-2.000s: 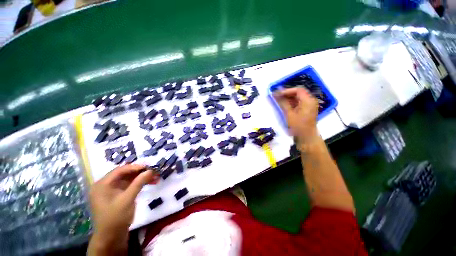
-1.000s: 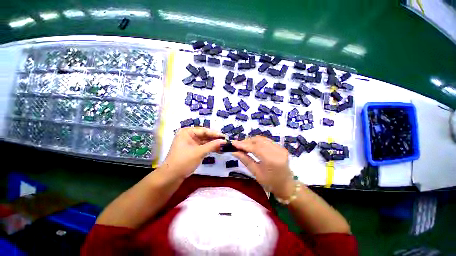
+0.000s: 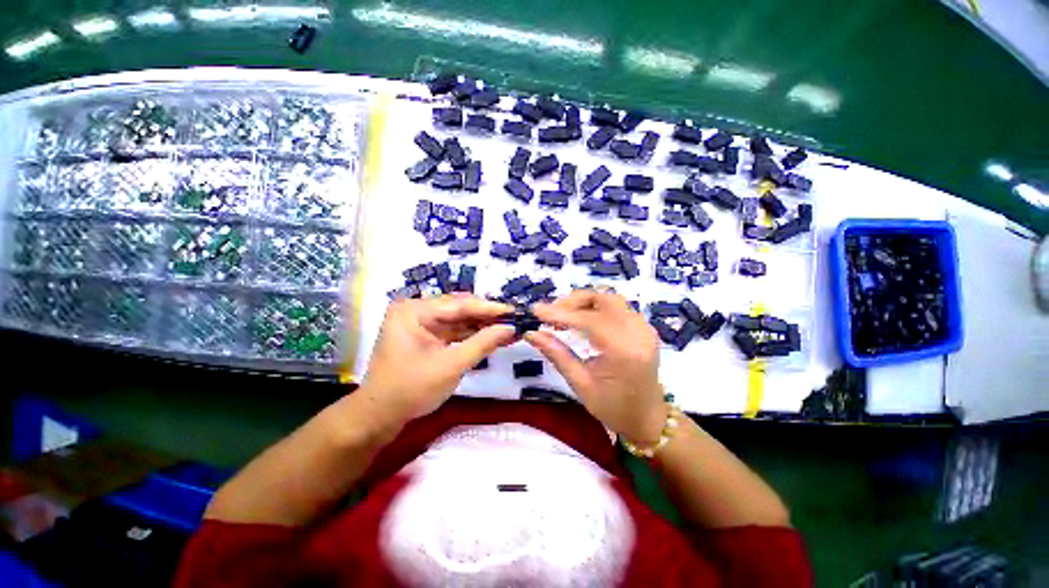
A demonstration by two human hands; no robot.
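Observation:
A small black plastic housing (image 3: 523, 322) is held between the fingertips of both my hands above the near part of the white bench. My left hand (image 3: 431, 345) pinches its left side. My right hand (image 3: 604, 350) pinches its right side. Fingers hide most of it, and I cannot tell whether a circuit board is in it. Black units (image 3: 612, 253) lie in clusters in rows on the white surface beyond my hands. One loose black piece (image 3: 527, 369) lies just below my hands, with another partly hidden by my left hand.
A clear compartment tray (image 3: 173, 216) with green and silver pieces lies left. A blue bin (image 3: 952, 293) of black parts stands right. Yellow tape (image 3: 366, 230) flanks the units. The green conveyor belt (image 3: 460, 57) runs beyond, carrying one black piece (image 3: 301, 38).
My right hand has come from the blue bin to meet my left hand at the black housing. Since one second ago both hands have stayed together, and the view has shifted slightly.

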